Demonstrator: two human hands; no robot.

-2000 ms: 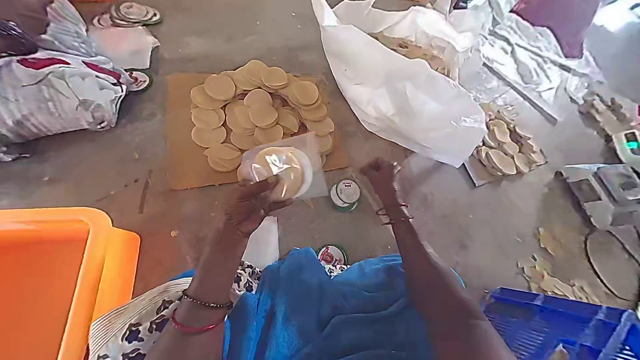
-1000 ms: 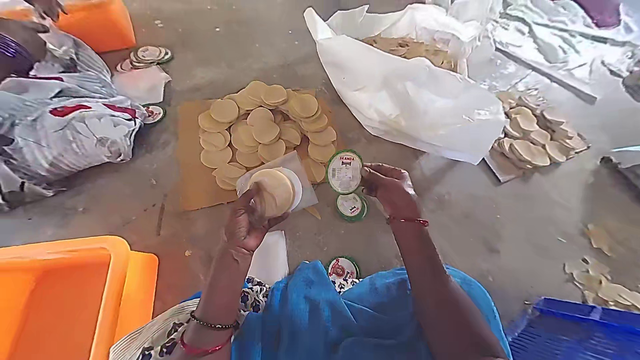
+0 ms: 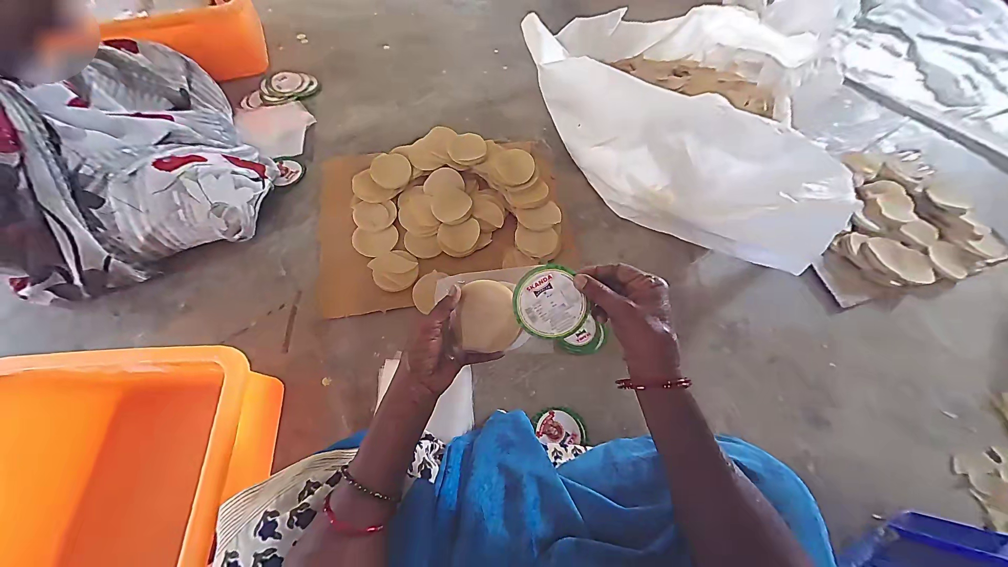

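Observation:
My left hand (image 3: 437, 346) grips a stack of thin round beige discs (image 3: 487, 316) together with a clear plastic bag (image 3: 508, 277). In my right hand (image 3: 634, 315), thumb and fingers pinch a round printed label with a green rim (image 3: 551, 303), held at the right side of the stack. Below and behind it, more green-rimmed round labels (image 3: 584, 335) lie on the floor. Beyond my hands, many like discs (image 3: 451, 205) lie in overlapping piles on a brown cardboard sheet (image 3: 339, 260). White sheets (image 3: 461, 394) and another label pile (image 3: 561, 425) are near my lap.
Orange crates stand at lower left (image 3: 228, 409) and upper left (image 3: 228, 39). A co-worker in patterned cloth (image 3: 173, 173) sits at left. A large white sack (image 3: 693, 165) lies at upper right, beside more discs (image 3: 898, 228). A blue crate (image 3: 929, 543) is at lower right.
Two seconds ago my right hand was apart from the stack without a visible label; one second ago it held the label. Now the label is against the bag and stack in my left hand.

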